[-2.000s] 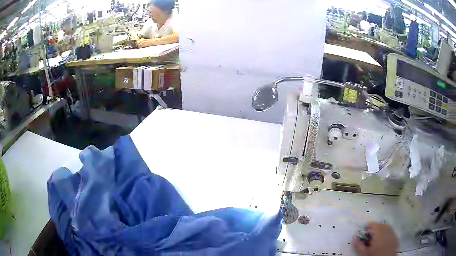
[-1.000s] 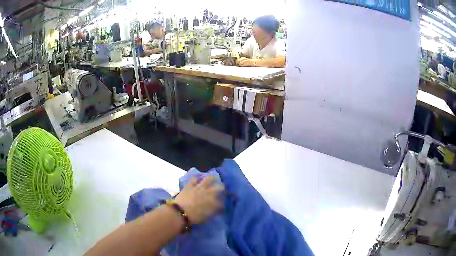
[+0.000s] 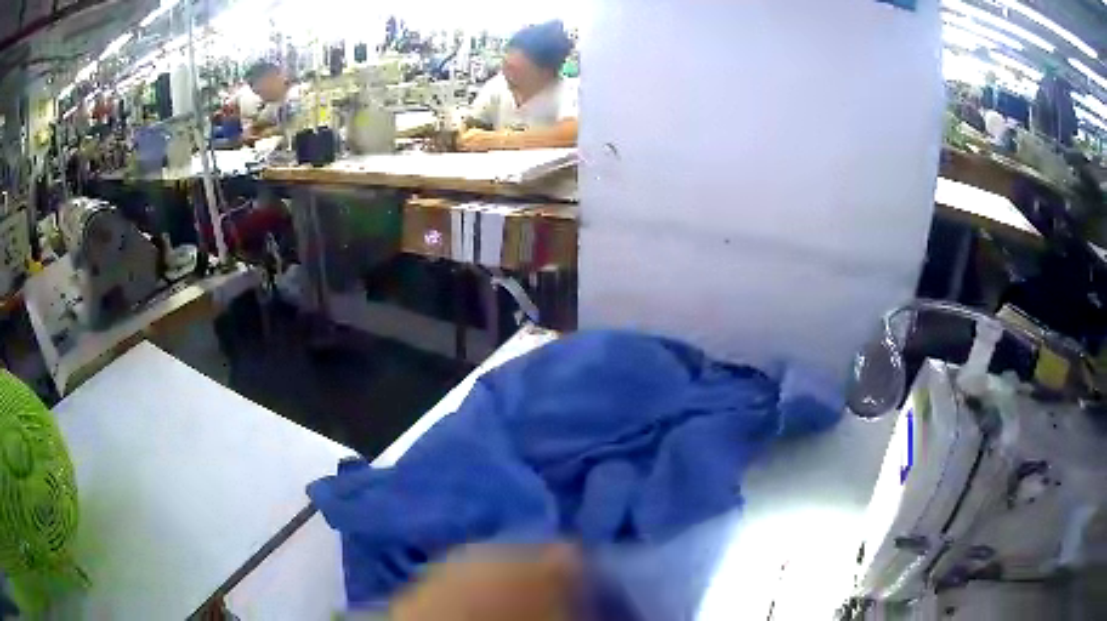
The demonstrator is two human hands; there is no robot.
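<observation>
A blue cloth garment [image 3: 607,412] lies bunched on the white sewing table, left of the sewing machine head [image 3: 959,485]. Its far part reaches the pale partition, and a paler blue end lies near the lamp. My left hand [image 3: 492,588] is a blurred shape at the bottom edge, over the near part of the cloth. Its fingers cannot be made out, so its grip cannot be told. My right hand is out of the picture. The needle area is cut off at the lower right.
A grey gooseneck lamp [image 3: 876,376] stands beside the machine head. A pale partition [image 3: 753,170] rises behind the table. A green desk fan [image 3: 30,485] is at the left edge. Another white table [image 3: 182,473] lies left, across a dark gap. Two people sit at tables further back.
The garment has moved from the near left to further back and right, and lies more spread out. My left hand has dropped to the bottom edge. The view has turned right since a second ago.
</observation>
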